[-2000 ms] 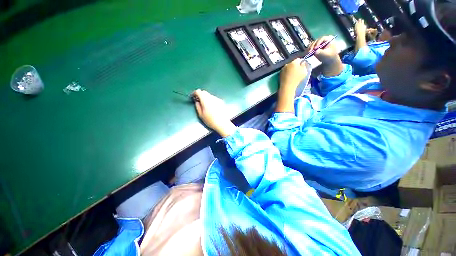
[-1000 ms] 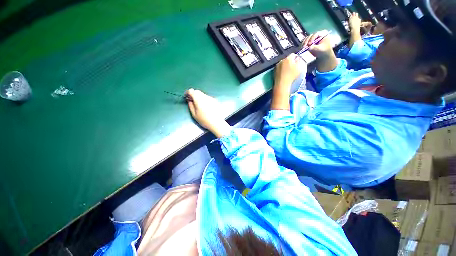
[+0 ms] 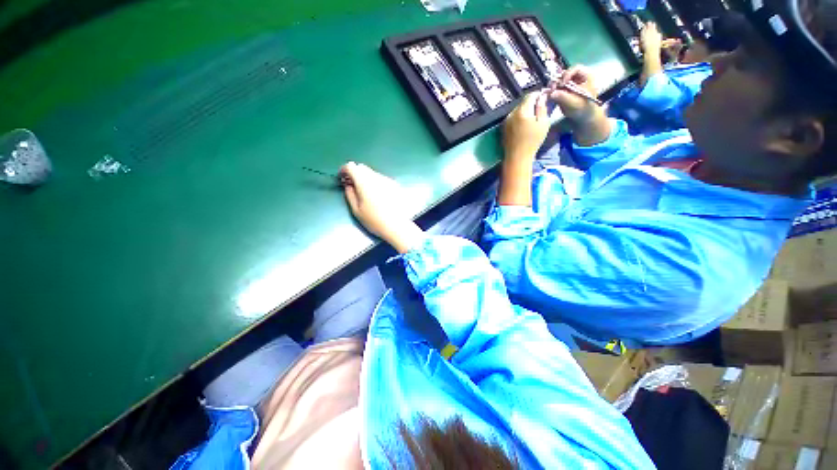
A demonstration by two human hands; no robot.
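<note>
My right hand (image 3: 374, 204) rests on the green mat (image 3: 229, 202) near the bench's front edge. It is closed around the dark, thin tweezers (image 3: 321, 173), whose tip points left over the mat. My left hand is not in view. A clear cup (image 3: 25, 159) with whitish bits stands at the far left. A small loose pile of whitish bits (image 3: 109, 166) lies on the mat to the right of the cup.
A black tray (image 3: 446, 135) with several phone units (image 3: 440, 81) lies at the upper middle. A neighbouring worker in a blue smock (image 3: 633, 248) sits close at right, both hands near the tray, holding a pen-like tool. Another worker's hand shows beyond. Cardboard boxes (image 3: 808, 353) stand lower right.
The view has shifted, so the cup, tray and my right hand sit further left in the picture. The neighbour's hands have come together and their tool has tilted. My grip on the tweezers looks the same.
</note>
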